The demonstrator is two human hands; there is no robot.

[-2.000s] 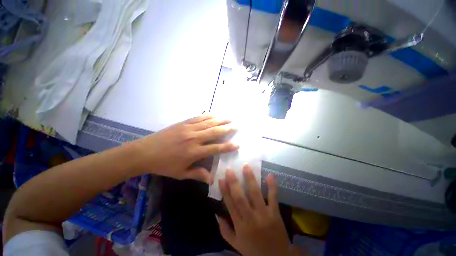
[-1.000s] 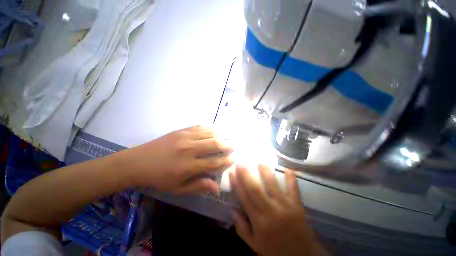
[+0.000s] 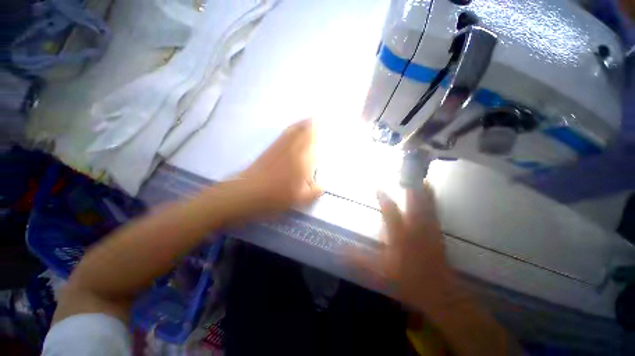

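The white-grey sewing machine head (image 3: pixel 432 76) with a blue stripe stands at the upper right. Its needle area is washed out by the lamp. My left hand (image 3: pixel 289 170) is blurred and lies on the table left of the needle, its fingertips lost in the glare. My right hand (image 3: pixel 414 236) is blurred, in front of the needle, fingers pointing to the small grey-blue fitting (image 3: pixel 413 169). No white strip can be made out at the hands, and I cannot tell whether either holds cloth.
Long white strips (image 3: pixel 150 108) lie bunched on the table's left. A lavender tie strip (image 3: pixel 56 42) is at the upper left. The table's grey front edge (image 3: pixel 306 233) carries a printed scale. A blue plastic basket (image 3: pixel 163 316) stands below.
My left hand has moved up beside the needle area. My right hand has moved up and right towards the fitting. The white strip seen under the hands earlier no longer shows. The view has shifted.
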